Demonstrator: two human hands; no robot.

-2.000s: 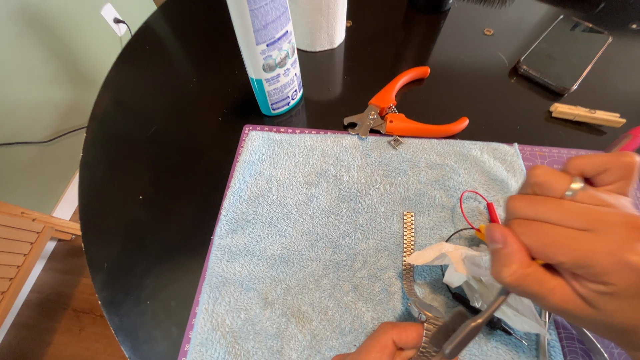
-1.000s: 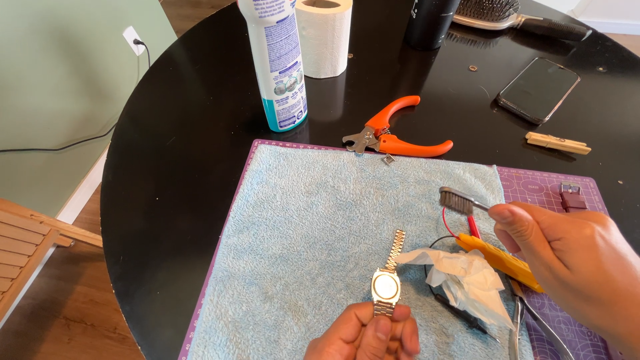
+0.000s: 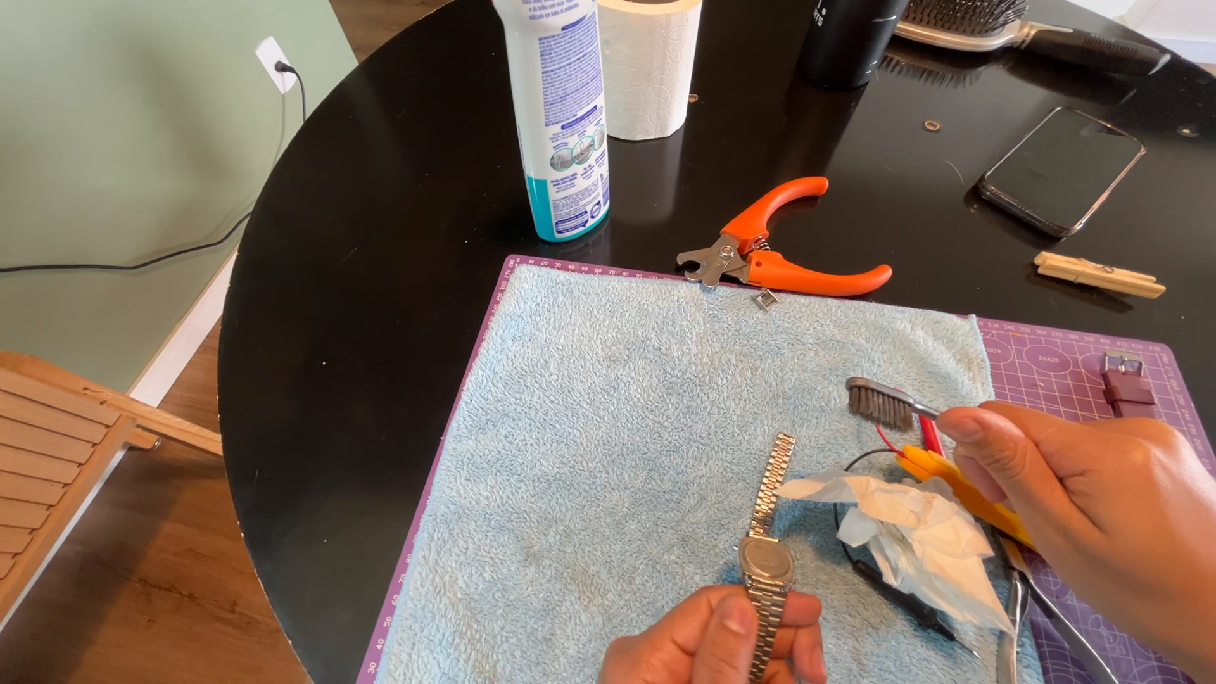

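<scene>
Between its thumb and fingers, my left hand holds a metal-bracelet wristwatch by the lower band, its round case back facing up and the upper band stretched out over the light blue towel. My right hand grips the handle of a small dark-bristled brush, bristles down, above the towel and apart from the watch. A crumpled white tissue lies between the hands, over a black-handled probe. Under my right hand is a yellow tool, partly hidden.
Orange-handled clippers and a small metal piece lie at the towel's far edge. Beyond stand a spray bottle and paper roll. A clothespin, phone and watch strap are at right, pliers near my right wrist.
Two seconds ago my hands were close together at the watch band; my right hand has since drawn away with the brush. The watch case has come into sight. The view has shifted.
</scene>
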